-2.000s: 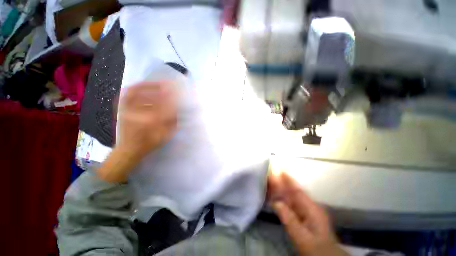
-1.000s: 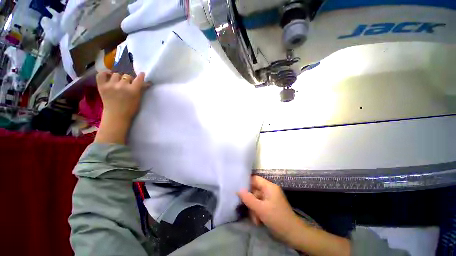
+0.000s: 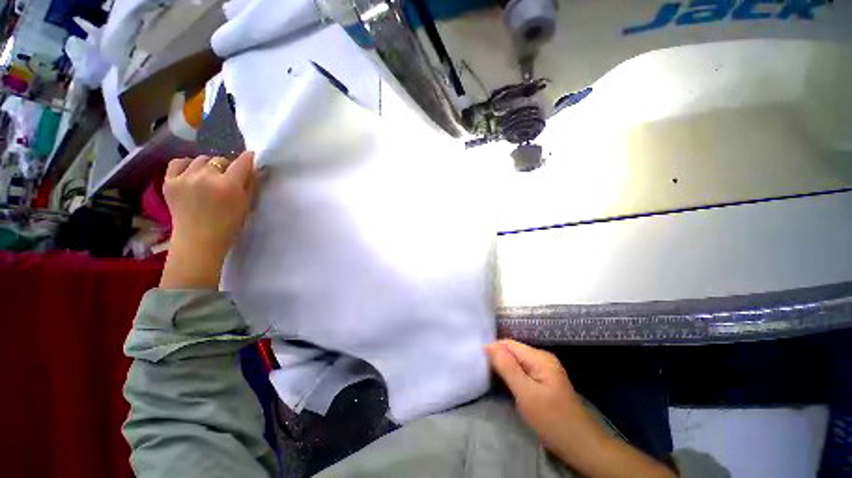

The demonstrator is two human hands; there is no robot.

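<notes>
A white-backed fabric piece (image 3: 327, 243) lies spread over the left part of the machine bed and hangs over the front edge. My left hand (image 3: 207, 198), with a ring, grips its left edge. My right hand (image 3: 537, 381) pinches its lower right edge between thumb and fingers, in front of the table edge. The presser foot area (image 3: 526, 154) of the sewing machine (image 3: 719, 37) is right of the cloth; bright glare hides where the cloth ends near it. A dark slit shows near the cloth's top.
A grey measuring tape (image 3: 673, 322) runs along the table's front edge. Dark and white pieces (image 3: 322, 383) lie below the cloth. A dark red cloth (image 3: 75, 364) hangs at left, with piled scraps and a box behind. A white piece (image 3: 747, 439) is at lower right.
Both hands have taken hold of the cloth's edges since the oldest frame. Since one second ago, my right hand has moved slightly right and the cloth's lower part is spread flatter. The view has shifted.
</notes>
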